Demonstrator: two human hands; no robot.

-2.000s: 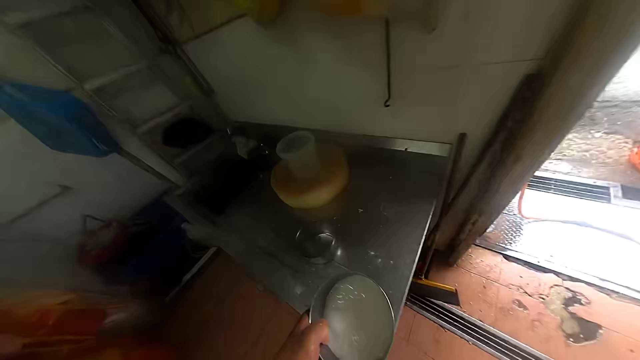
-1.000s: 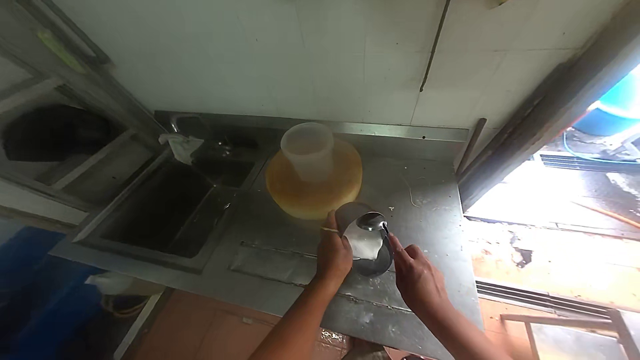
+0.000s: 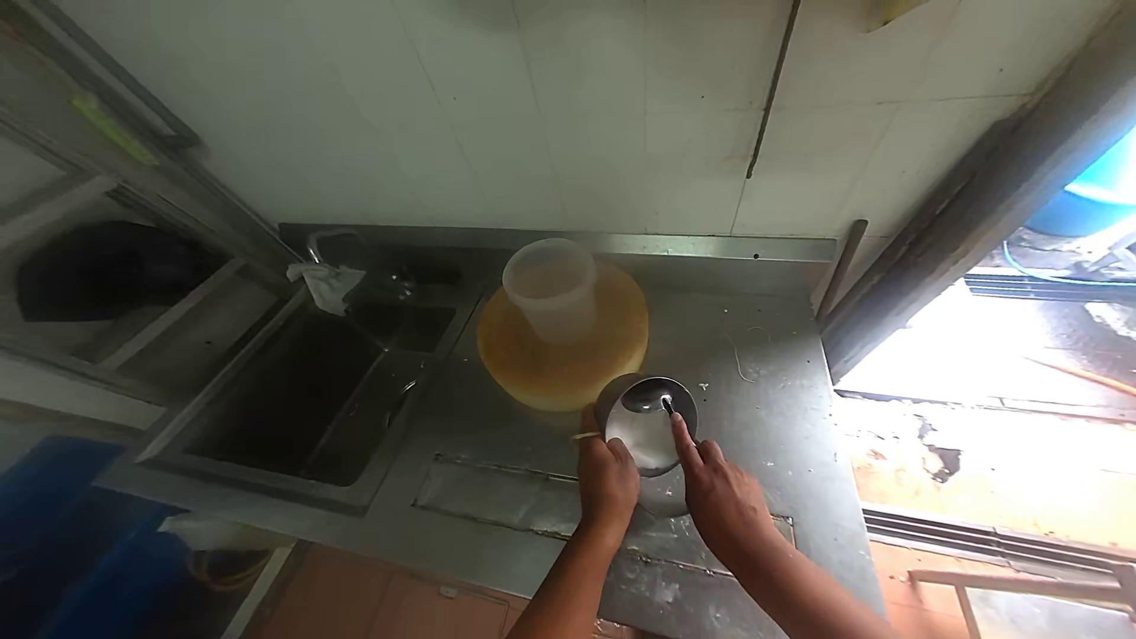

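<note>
My left hand (image 3: 609, 479) grips the left side of a round metal bowl (image 3: 690, 399), which is tilted and has white contents (image 3: 643, 437). A yellowish band is at its fingers. In my right hand (image 3: 721, 488) is the handle of a metal ladle (image 3: 646, 397), its head inside the bowl near the far rim. Below the bowl, partly hidden, another round metal vessel (image 3: 664, 493) rests on the counter. Just behind the bowl lies a thick round cutting board (image 3: 559, 377), and a translucent plastic container (image 3: 552, 288) stands upright on it.
The steel counter (image 3: 772, 417) holds a sink (image 3: 293, 399) at left, with a faucet (image 3: 333, 235) and a white cloth (image 3: 328, 286). A tiled wall stands behind, its metal rod (image 3: 774, 89) hanging down. At right are a post (image 3: 967, 195) and a bright opening.
Two seconds ago one hand held a pan-like vessel of white contents at the counter's front edge. One second ago both hands were at the bowl with the ladle, much as now.
</note>
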